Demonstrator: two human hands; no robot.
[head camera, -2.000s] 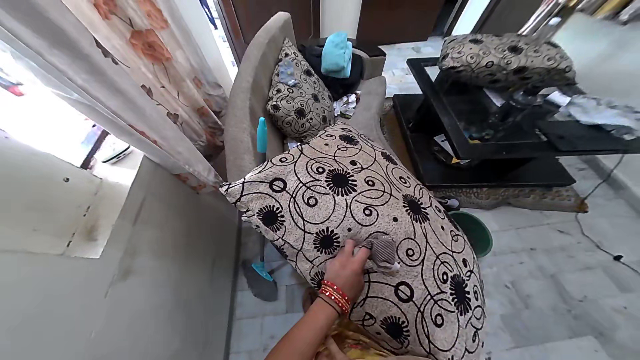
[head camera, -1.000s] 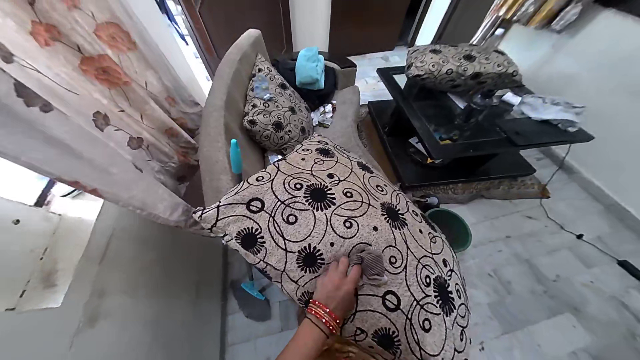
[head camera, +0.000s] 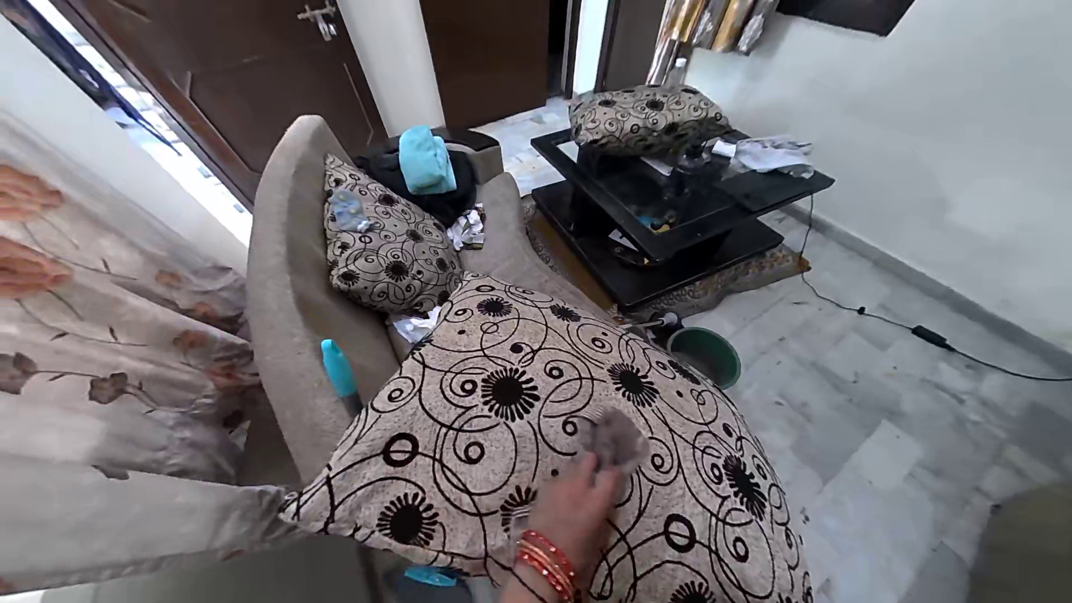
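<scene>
A large beige cushion (head camera: 536, 360) with black swirls and flower shapes fills the lower middle of the view. My left hand (head camera: 578, 498), with red and gold bangles at the wrist, reaches up from the bottom edge. Its fingers grip a small grey-brown cloth (head camera: 615, 440) against the cushion's face. Both hand and cloth look slightly blurred. My right hand is out of sight.
Behind the cushion stands a beige sofa (head camera: 285, 276) with a matching cushion (head camera: 398, 260) and a folded turquoise cloth (head camera: 425, 159). A black table (head camera: 620, 201) bears another patterned cushion (head camera: 649, 117). A green bucket (head camera: 708, 356) and black cable (head camera: 879, 316) are on the floor.
My left hand stays on the cushion with the cloth gripped; the cloth has shifted a little over its surface. The view has swung, showing more of the door and curtain.
</scene>
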